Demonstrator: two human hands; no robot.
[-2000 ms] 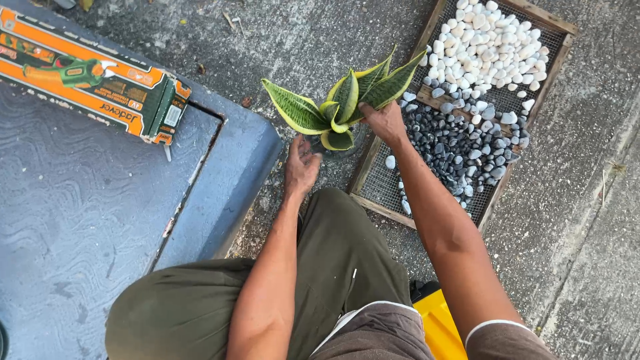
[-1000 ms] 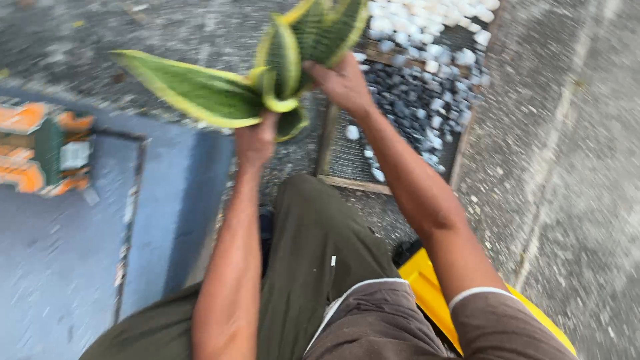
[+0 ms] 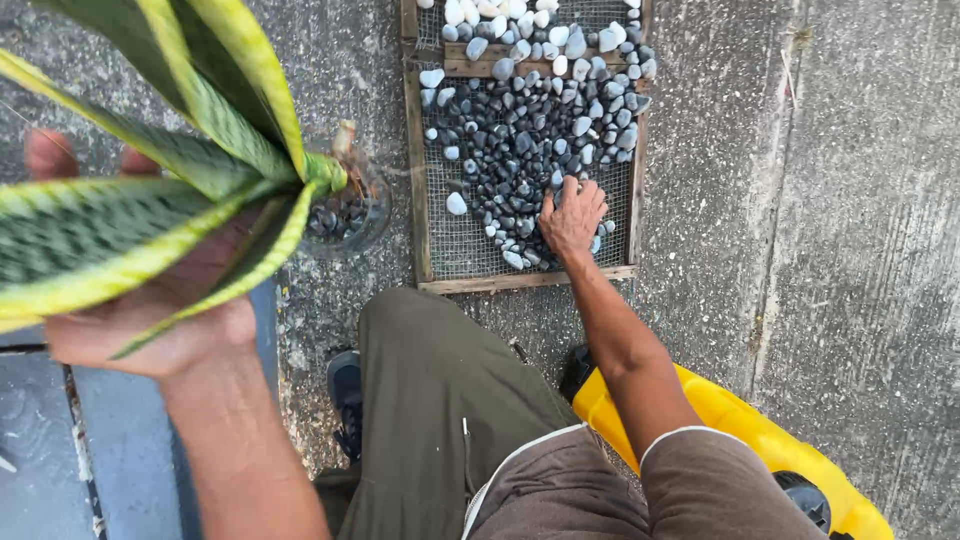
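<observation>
A snake plant with yellow-edged leaves (image 3: 247, 150) lies tilted across my left hand (image 3: 172, 315), close to the camera; its stem and thin roots point right. Leaves cover much of that hand. Just beyond the roots stands a clear glass container (image 3: 345, 217) with dark pebbles in it. My right hand (image 3: 574, 214) rests on dark pebbles (image 3: 517, 157) in a wood-framed wire mesh tray (image 3: 491, 283), its fingers curled into them; whether it grips any cannot be told. White pebbles (image 3: 495, 9) lie at the tray's far end, with grey ones near its wooden crossbar (image 3: 480, 64).
A blue-grey surface (image 3: 127, 442) with a dark seam is at the lower left. A yellow plastic object with black parts (image 3: 720, 420) lies on the concrete ground (image 3: 862, 225) by my right arm. My shoe (image 3: 346, 397) is near the blue-grey edge.
Both hands were at the plant before; now my right hand has left it and is on the pebbles. The left hand has brought the plant nearer the camera. The view has shifted.
</observation>
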